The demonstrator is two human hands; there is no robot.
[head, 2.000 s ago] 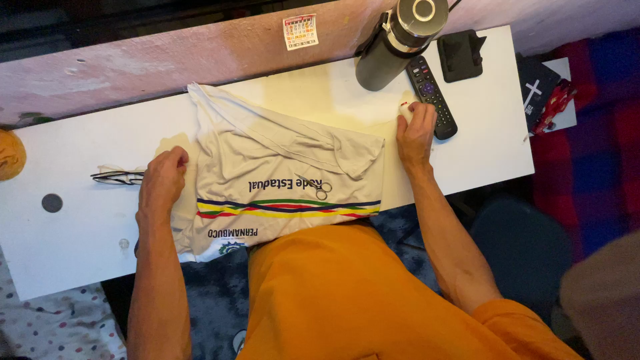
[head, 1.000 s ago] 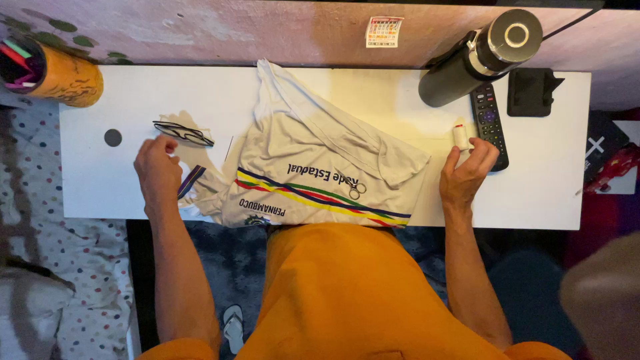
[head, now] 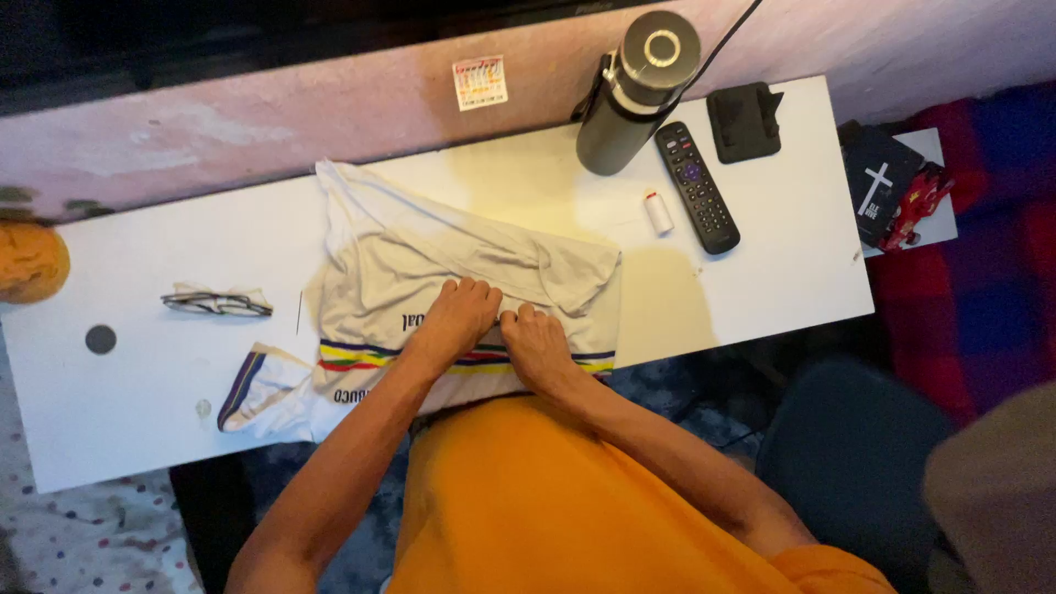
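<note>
A white printed T-shirt (head: 371, 272) with coloured stripes lies crumpled on the white tabletop (head: 767, 280). My left hand (head: 464, 318) is on the middle of the shirt, fingers curled down on its printed part. Close beside it, my right hand (head: 536, 342) also has curled fingers on the shirt; the two hands' fingertips nearly meet, and whatever lies between them is hidden. One striped sleeve (head: 247, 392) spreads out to the left. Right of the shirt lies a small white cylinder with a red end, apparently a thread spool (head: 658, 213).
Eyeglasses (head: 216, 303) and a dark disc (head: 101, 339) lie at the left, near an orange container (head: 31, 261). A dark thermos (head: 635, 95), a remote control (head: 698, 188) and a black stand (head: 744, 122) are at the back right. A dark chair (head: 850, 470) stands at the right.
Both hands have come inward onto the middle of the shirt. My left hand was near the eyeglasses and my right hand was at the small white cylinder, which now lies free on the table.
</note>
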